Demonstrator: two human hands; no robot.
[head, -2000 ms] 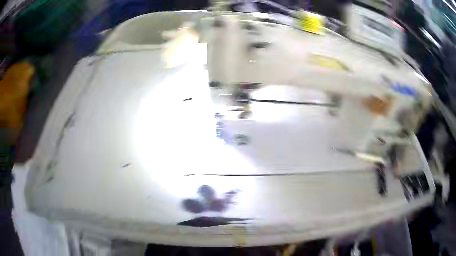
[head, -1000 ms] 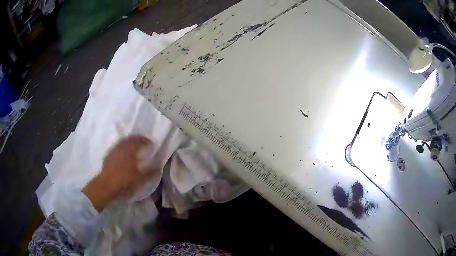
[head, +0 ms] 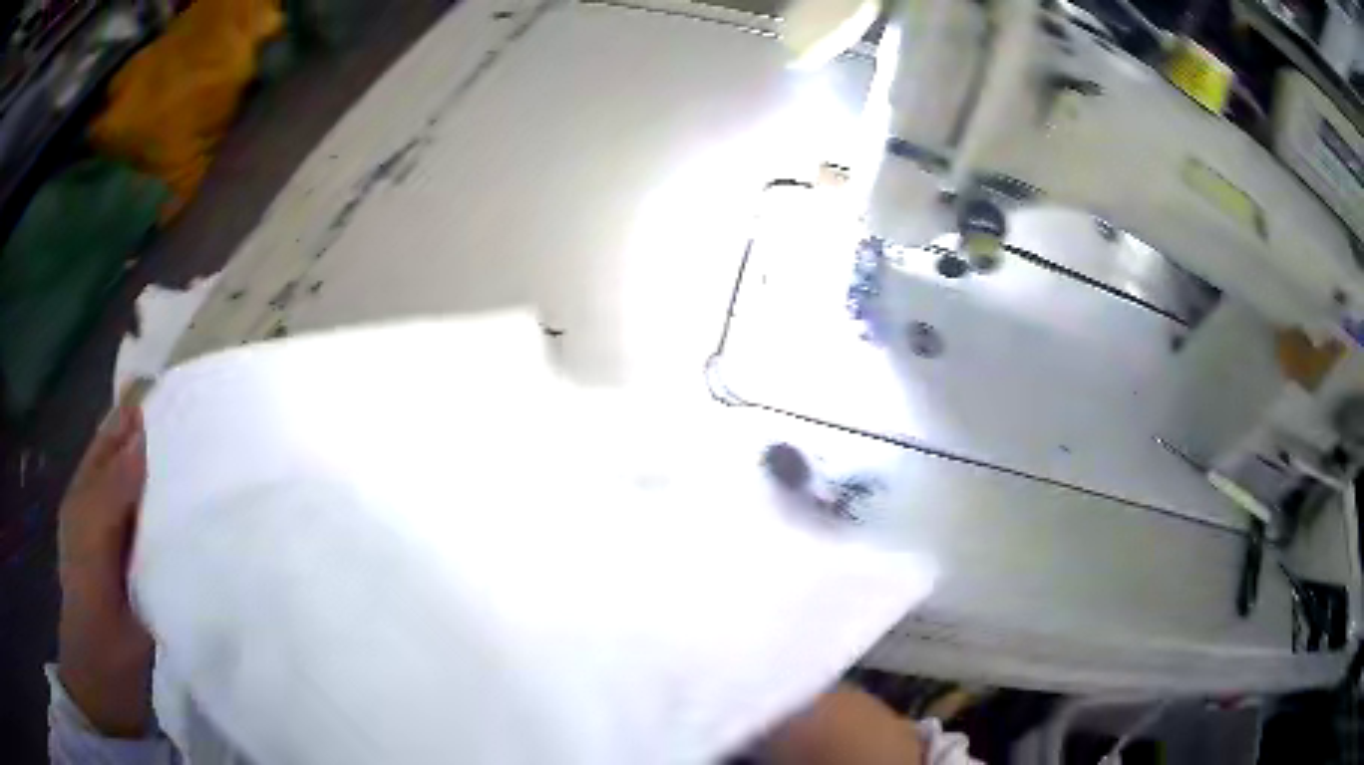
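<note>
A large white garment piece (head: 449, 523) lies over the front left of the pale machine table, bright and partly washed out. My left hand (head: 105, 553) is at its left edge and holds it, with the fingertips partly hidden by the cloth. My right hand (head: 845, 732) is at the bottom, under the cloth's lower right edge; its fingers are hidden. The presser foot area (head: 868, 284) is in lamp glare, to the right of and behind the cloth, apart from it.
The machine head (head: 1107, 165) spans the upper right. An awl-like tool (head: 1234, 486) and a slim black tool (head: 1249, 568) lie at the right. Dark stains (head: 808, 478) mark the table (head: 1017, 523). Orange cloth (head: 187, 90) and green cloth (head: 75, 269) are at the far left.
The white piece has come up from beside the table's left end onto the tabletop. My right hand has come into view at the bottom. The view has turned right towards the machine.
</note>
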